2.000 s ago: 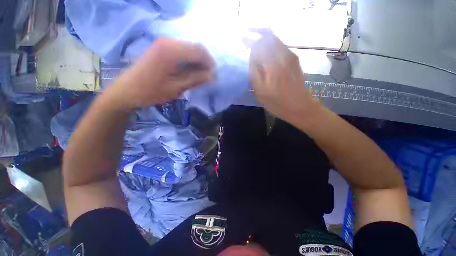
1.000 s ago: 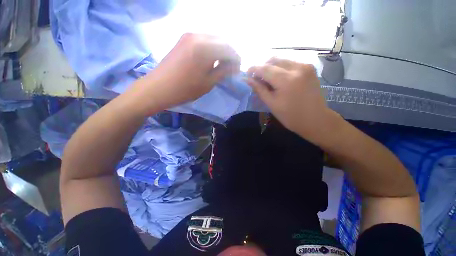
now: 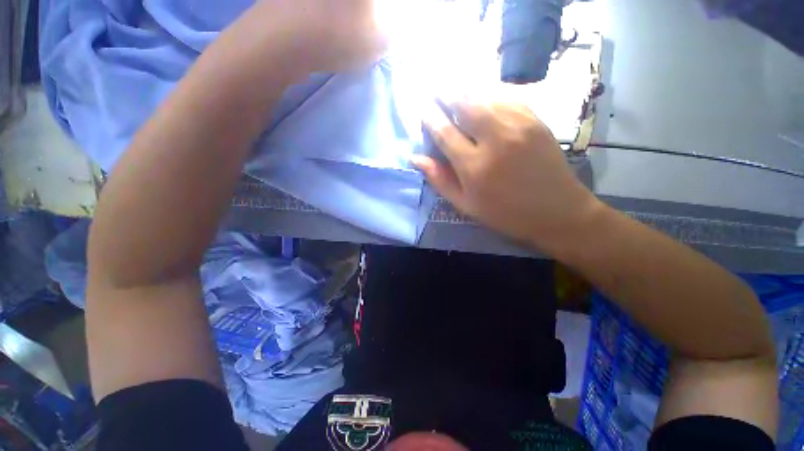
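Note:
A large light blue garment body (image 3: 331,123) lies on the machine table, left of the glare, with one corner hanging over the front edge. My left hand (image 3: 331,31) is at the top, on the cloth's far part; its fingers are lost in white glare. My right hand (image 3: 502,163) is at the cloth's right edge, with thumb and fingertips at the cloth. A small dark thing shows at its fingertips; I cannot tell what it is. The needle area is washed out by the light.
A dark upright machine part (image 3: 530,40) stands beyond my right hand. The ruler edge (image 3: 688,231) runs along the table front. A crumpled light blue pile (image 3: 282,352) lies low at left. A blue slatted basket (image 3: 621,370) is below right. Purple cloth (image 3: 771,22) shows top right.
My left hand has moved up and away into the glare. The cloth is spread flatter between my hands. The dark machine part and purple cloth have come into view.

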